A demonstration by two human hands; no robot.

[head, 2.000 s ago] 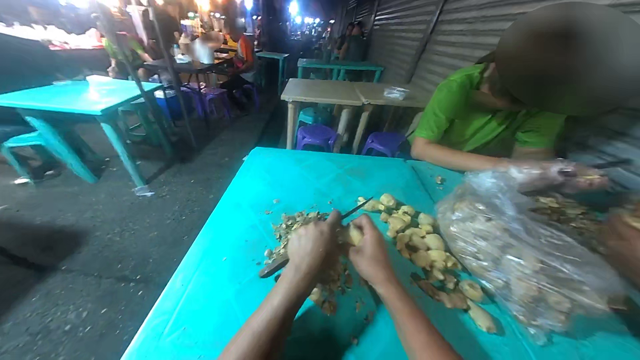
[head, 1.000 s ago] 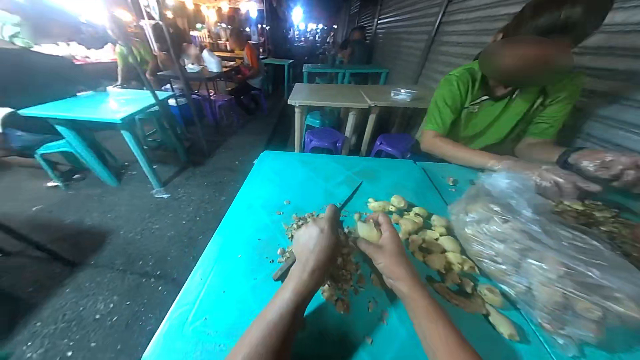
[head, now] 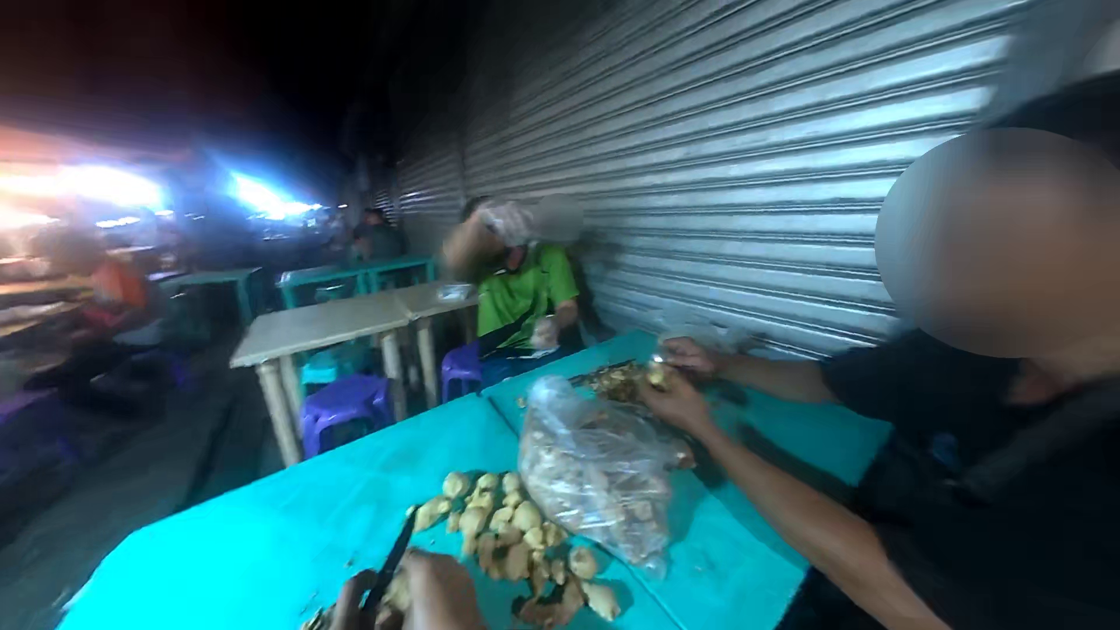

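Note:
At the bottom edge, my left hand (head: 353, 599) grips a dark-bladed knife (head: 391, 556), its tip pointing up and away. Close beside it, my right hand (head: 437, 591) holds a pale piece of what looks like ginger (head: 399, 591) against the blade. Both hands are cut off by the frame. A pile of peeled ginger pieces (head: 527, 516) lies just right of them on the turquoise table. Beyond the pile rests a clear plastic bag (head: 595, 472) full of brownish pieces. Some peelings show at the bottom left of my hands.
At right, a person in a dark shirt (head: 919, 446) works on a small piece over peelings (head: 615, 381). Across the turquoise table (head: 289, 525) sits a person in green (head: 529, 284), one gloved hand raised near the head. Beige tables (head: 324, 325), purple stools (head: 346, 407) and a metal shutter (head: 700, 175) stand beyond.
The view has swung right and up, bringing the dark-shirted person into sight. The person in green has raised a gloved hand toward the head. My hands stay together at the knife.

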